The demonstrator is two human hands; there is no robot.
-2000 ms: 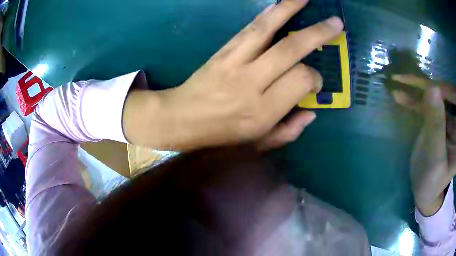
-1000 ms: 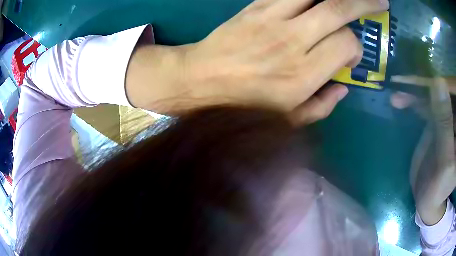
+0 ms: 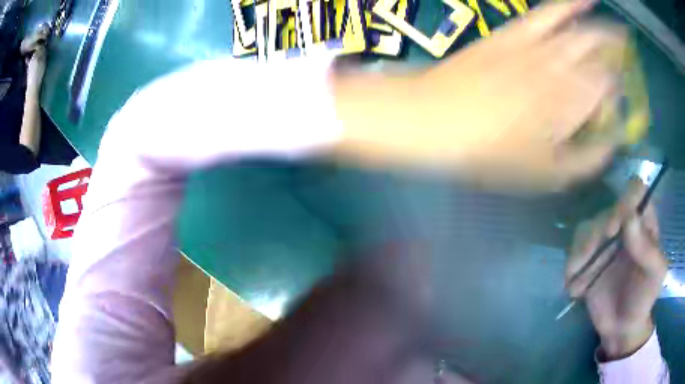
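Note:
My left hand (image 3: 488, 112) is stretched across the bench at the upper right, blurred by motion. A blurred yellow frame part (image 3: 636, 94) shows at its fingertips, in its grip. My right hand (image 3: 620, 281) is at the right, palm partly up, holding dark thin tweezers (image 3: 605, 246) slanted between thumb and fingers. The clear release liner sheet (image 3: 503, 221) lies below my left hand, with faint rows of small pieces and glare.
A pile of overlapping yellow-and-black frame parts (image 3: 319, 26) lies at the far side of the green bench (image 3: 248, 217). Another person's arm (image 3: 32, 101) is at the upper left. A red stool (image 3: 66, 202) and a cardboard box (image 3: 225, 311) are beside the bench.
My left hand has lifted the frame part off the sheet and moved right. My right hand has turned, showing the tweezers. The view has shifted, and the frame pile and another person's arm now show.

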